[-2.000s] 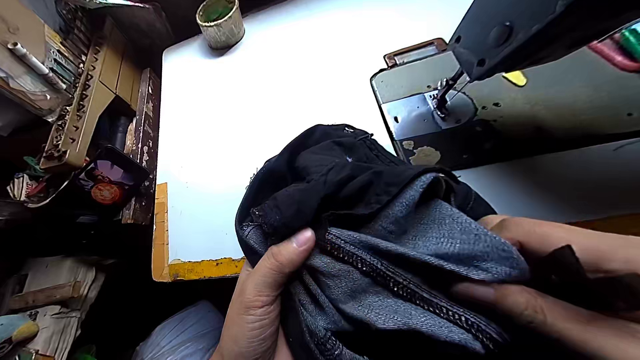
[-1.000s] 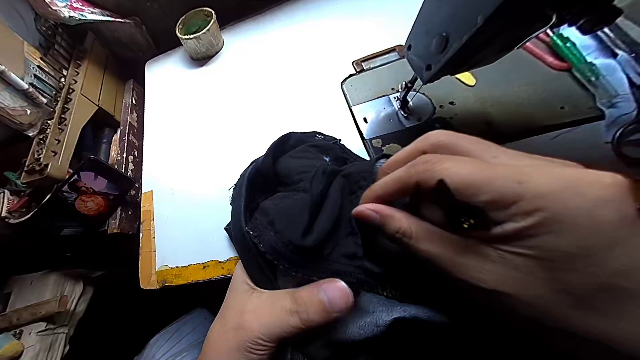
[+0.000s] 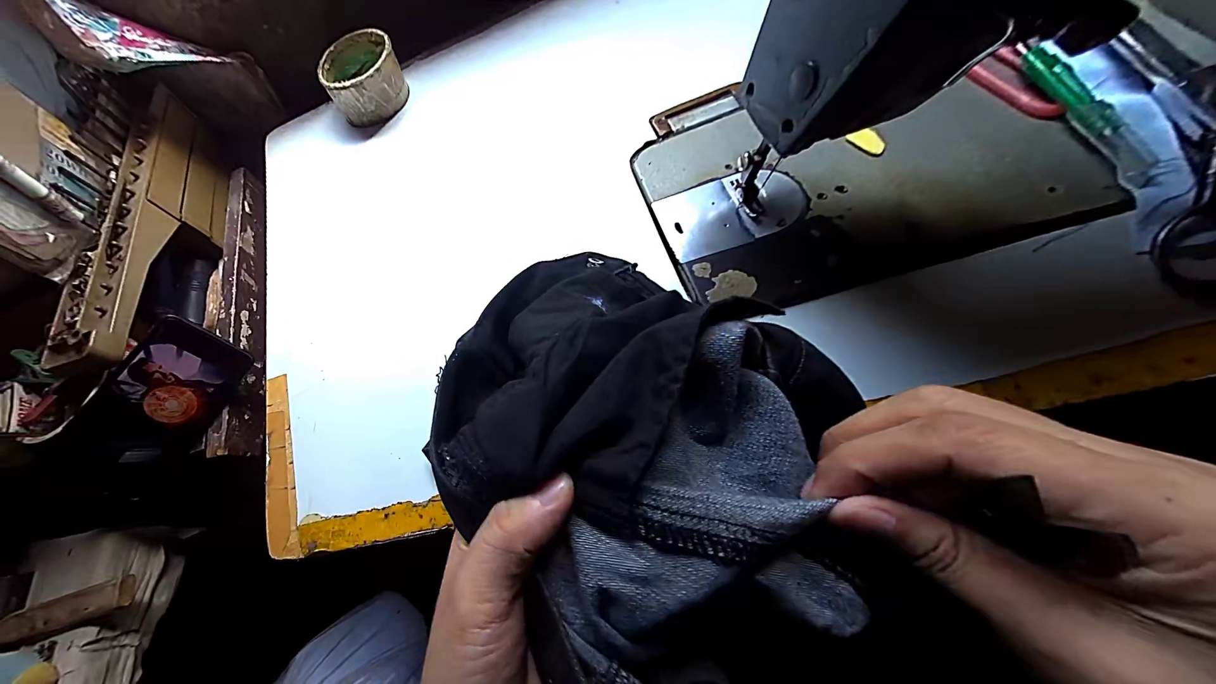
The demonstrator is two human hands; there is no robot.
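A bunched denim garment (image 3: 741,437), its grey-blue inside and a stitched seam showing, lies partly over the table's front edge with black lining cloth (image 3: 589,370) folded over it. My left hand (image 3: 503,579) grips the cloth from the near left, thumb on top at the seam. Between thumb and forefinger my right hand (image 3: 950,494) pinches the denim at the right end of the seam; a dark strip shows at its palm. Beyond the garment stands a sewing machine (image 3: 836,76), its presser foot (image 3: 752,195) over the metal needle plate (image 3: 774,204).
On the white table (image 3: 380,285) with a yellow front edge stands a round container (image 3: 364,81) at the back left. Green-handled (image 3: 1064,85) and red-handled (image 3: 1012,85) tools lie right of the machine's arm. A tan rack (image 3: 142,209) and a dark box (image 3: 180,380) are at the left.
My right hand has moved right, off the black lining, and pinches the denim. The denim and its seam, largely covered one second ago, show again. My left hand keeps its hold.
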